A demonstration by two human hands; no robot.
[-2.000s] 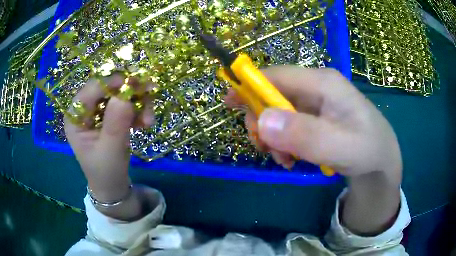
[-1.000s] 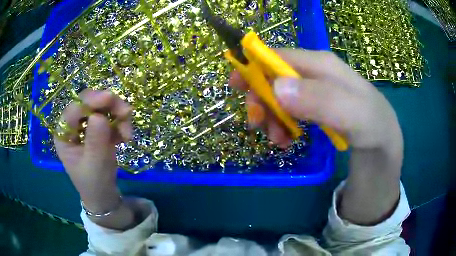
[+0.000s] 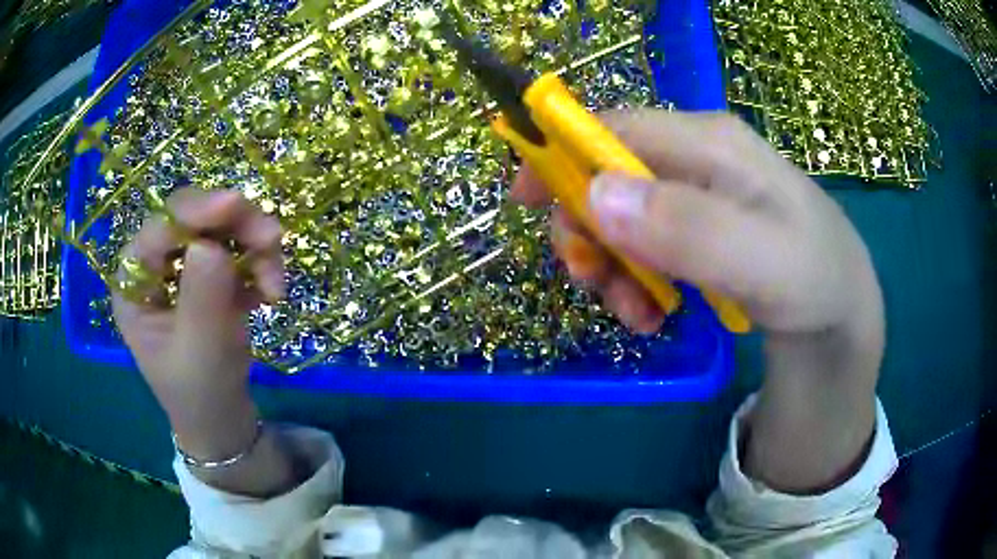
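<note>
My left hand (image 3: 202,273) grips the near left corner of a shiny gold sprue frame (image 3: 312,42) and holds it above the blue tray (image 3: 492,387). My right hand (image 3: 722,224) holds side cutters (image 3: 579,153) with yellow-orange handles. Their dark jaws point up and left among the frame's bars; whether they touch a part is too blurred to tell. Small gold parts sit on the frame bars. Under the frame, a glittering heap of loose cut parts (image 3: 437,328) in gold and silver tones fills the tray.
Stacked gold frames (image 3: 831,98) lie on the dark teal table (image 3: 940,284) to the right of the tray. More gold frames (image 3: 31,257) lie to its left. Another gold grid shows at the top right corner. The tray's raised rim runs close in front of me.
Since the earliest frame, the tray appears shifted slightly left in view. The cutters and right hand have moved slightly up. The left hand still grips the frame and has moved slightly left.
</note>
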